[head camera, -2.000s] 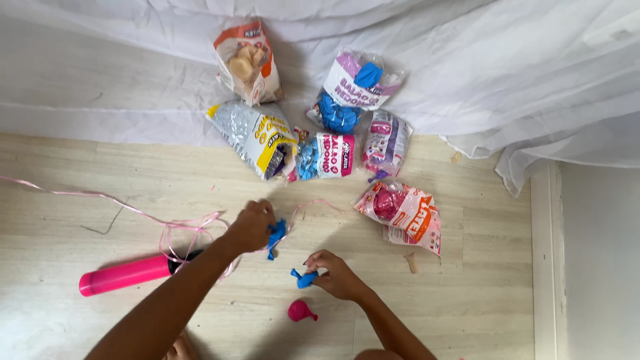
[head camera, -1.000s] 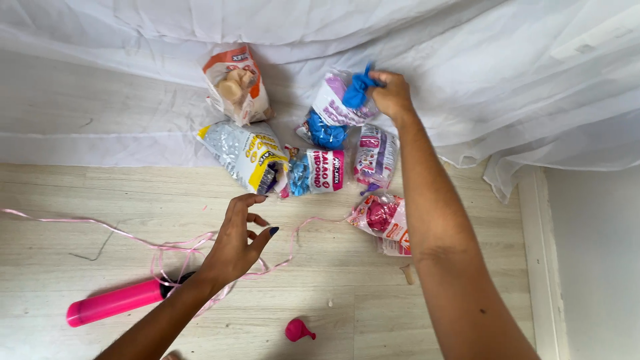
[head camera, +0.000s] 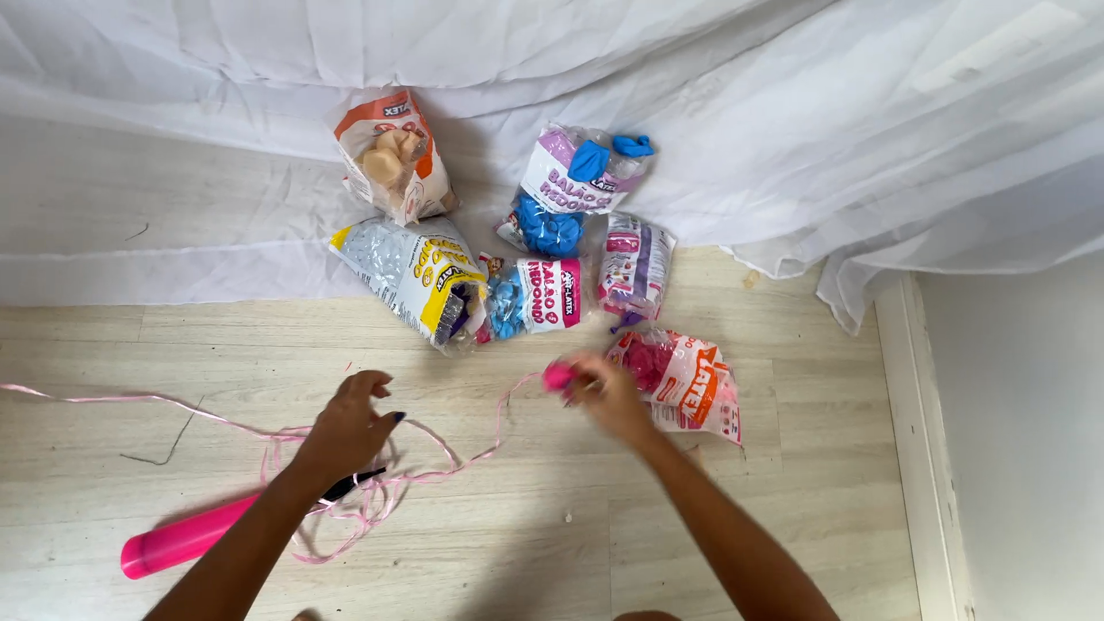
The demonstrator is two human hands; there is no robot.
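My right hand (head camera: 606, 398) holds a pink balloon (head camera: 561, 376) just left of a bag of dark pink balloons (head camera: 653, 364). My left hand (head camera: 349, 429) is empty with its fingers apart, above the pink ribbon (head camera: 431, 475) and the black end of a pink balloon pump (head camera: 191, 532). Two blue balloons (head camera: 589, 161) lie on the upper part of a bag of blue balloons (head camera: 552, 228). Left of that bag stands one with beige balloons (head camera: 392, 164). A silver and yellow bag (head camera: 405, 267) touches a bag of light blue balloons (head camera: 535, 297).
A bag with purple print (head camera: 636, 267) lies at the right of the group, a purple balloon (head camera: 627, 322) at its lower end. White curtain fabric (head camera: 690, 78) hangs behind and spreads onto the wooden floor (head camera: 819, 448). A wall with a baseboard (head camera: 927, 448) runs along the right.
My right hand has come down from the blue balloon bag, leaving a blue balloon there. The pink balloon that lay on the floor is now in that hand.
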